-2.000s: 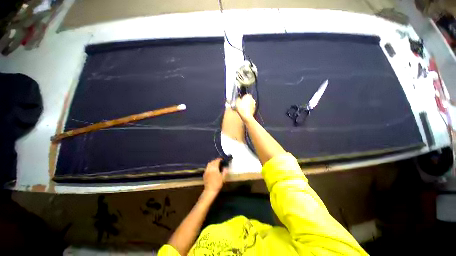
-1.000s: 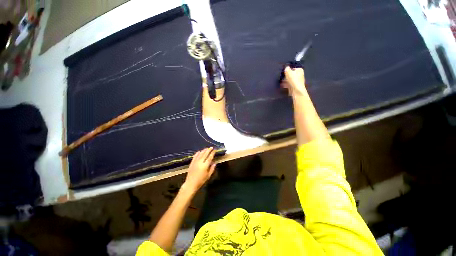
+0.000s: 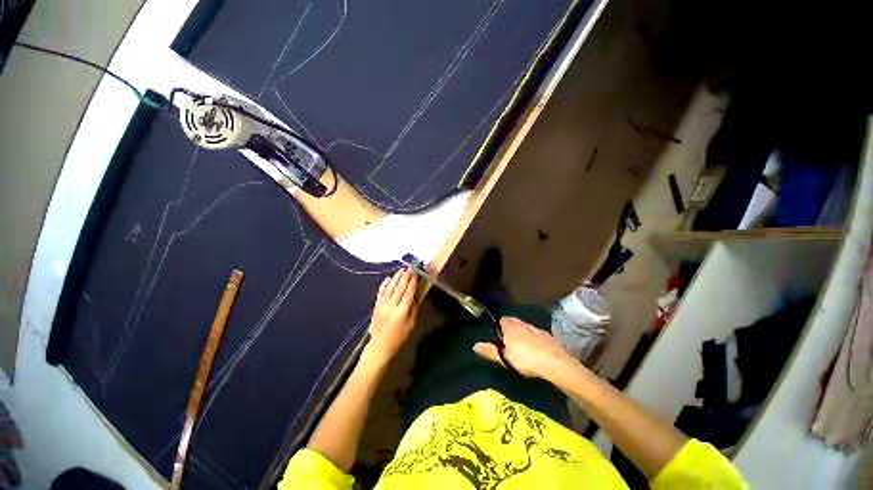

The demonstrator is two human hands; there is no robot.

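Observation:
My right hand is closed on the dark handles of the shears. The blade reaches out over the table edge to the near corner of the dark fabric lay, beside my left fingertips. My left hand lies flat on the lay's edge, fingers together; whether it pinches the cloth cannot be told. The electric cutting machine rests untouched in the curved gap between the two parts of the lay. White chalk lines run over the top ply.
A wooden ruler lies on the left part of the lay. A thin black cord runs from the machine to the upper left. Shelves with cloth and scraps stand at the right, below the table edge.
The view has turned and moved along the table. My right hand has picked up the shears from the lay and brought them to the near edge. My left hand has moved from the gap onto the edge.

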